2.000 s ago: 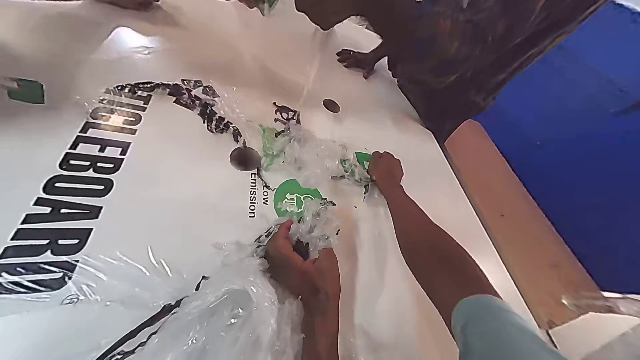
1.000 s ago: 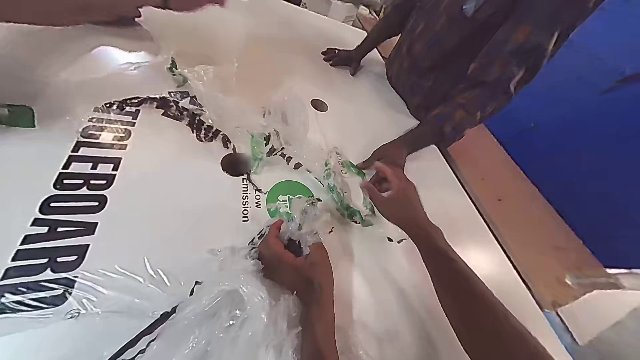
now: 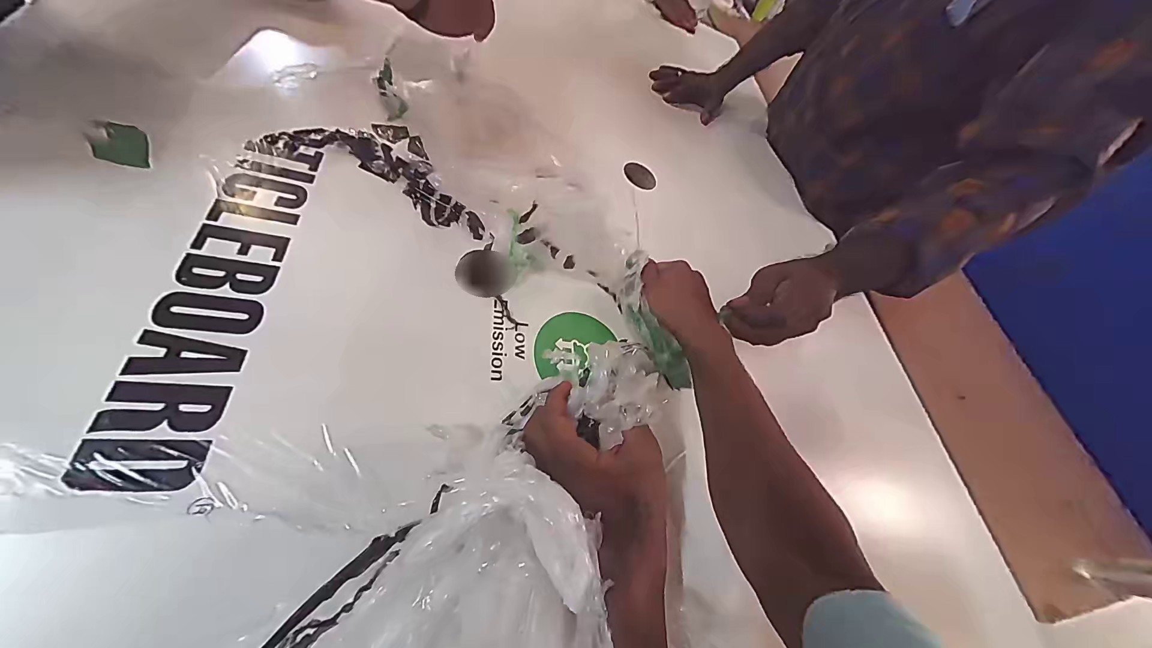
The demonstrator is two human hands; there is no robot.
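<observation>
Clear printed plastic film [image 3: 504, 549] lies crumpled over a large white panel [image 3: 387, 360] that bears big black lettering. My left hand [image 3: 598, 450], at lower centre, grips a bunched wad of this film just below a round green printed mark [image 3: 558, 337]. My right hand [image 3: 679, 297] is closed on a thin, green-printed part of the film to the upper right of the mark. Between the two hands the film is wrinkled and torn-looking. A dark round spot [image 3: 481, 273] shows on the panel left of my right hand.
Beside my right hand is a co-worker's hand [image 3: 781, 301]; that person's other hand [image 3: 688, 90] rests on the panel farther back. Another person's hand [image 3: 450, 13] is at the top edge. A brown board edge [image 3: 999, 432] and a blue surface [image 3: 1071, 333] lie at right.
My right hand has pulled the green-printed film out from where it lay. The co-worker's near hand came in beside it and is now a little apart, to the right. My left hand keeps its hold.
</observation>
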